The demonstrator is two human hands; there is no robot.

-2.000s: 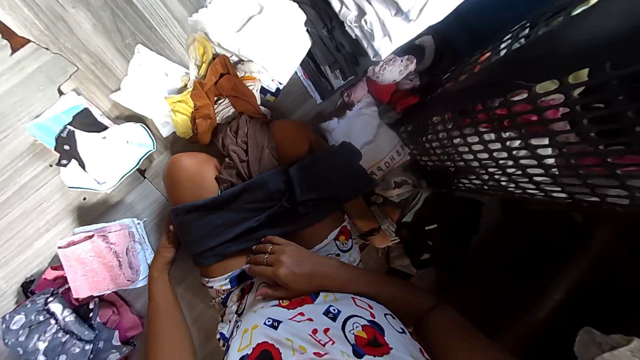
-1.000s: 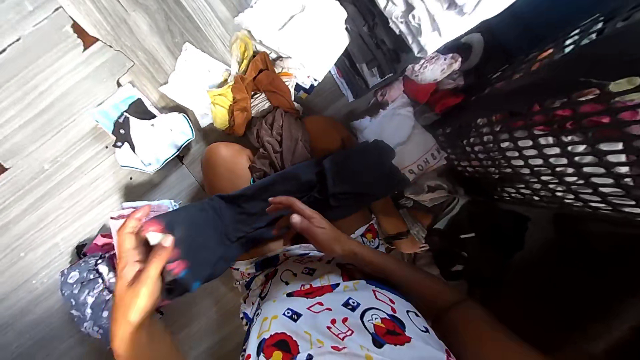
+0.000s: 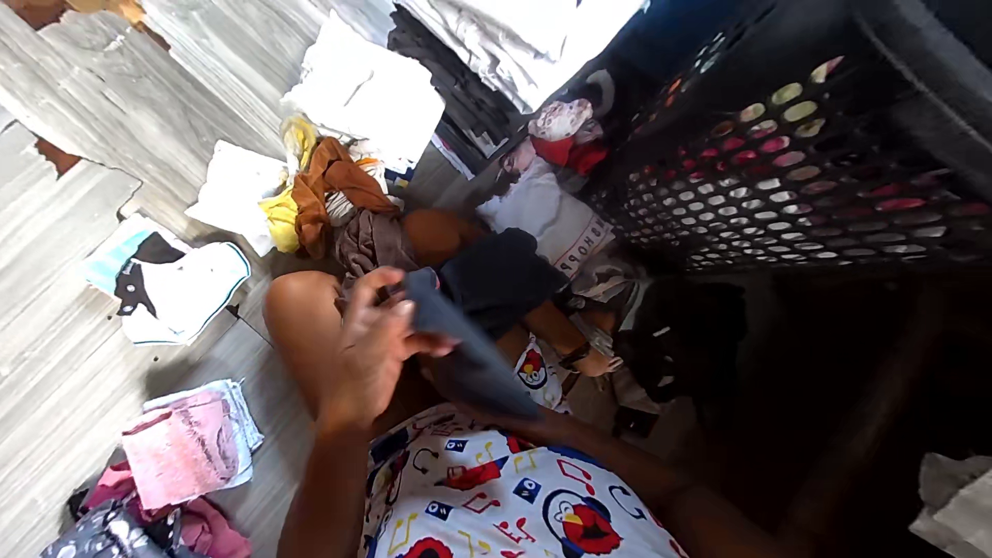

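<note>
A dark navy garment [image 3: 480, 349] lies over my lap, with its near part lifted and blurred. My left hand [image 3: 376, 337] grips the lifted end, fingers bent around its edge. From the lower right my right forearm reaches to the garment; the cloth hides most of my right hand, so its grip does not show. The far part of the garment rests across my leg. Just beyond lie a crumpled brown-grey cloth [image 3: 376, 244], a rust-brown cloth [image 3: 333, 186] and a yellow cloth [image 3: 283, 217].
A black perforated plastic basket [image 3: 775, 186] holding clothes stands at right. White folded clothes [image 3: 368, 89] lie ahead. At left on the wood-look floor are a white garment with blue trim [image 3: 190, 287], folded pink cloth [image 3: 182, 449] and a dark patterned heap [image 3: 116, 535].
The navy garment lay stretched across my lap; its left end is now lifted and brought inward by my left hand. My right hand, visible before, is now mostly hidden behind the cloth.
</note>
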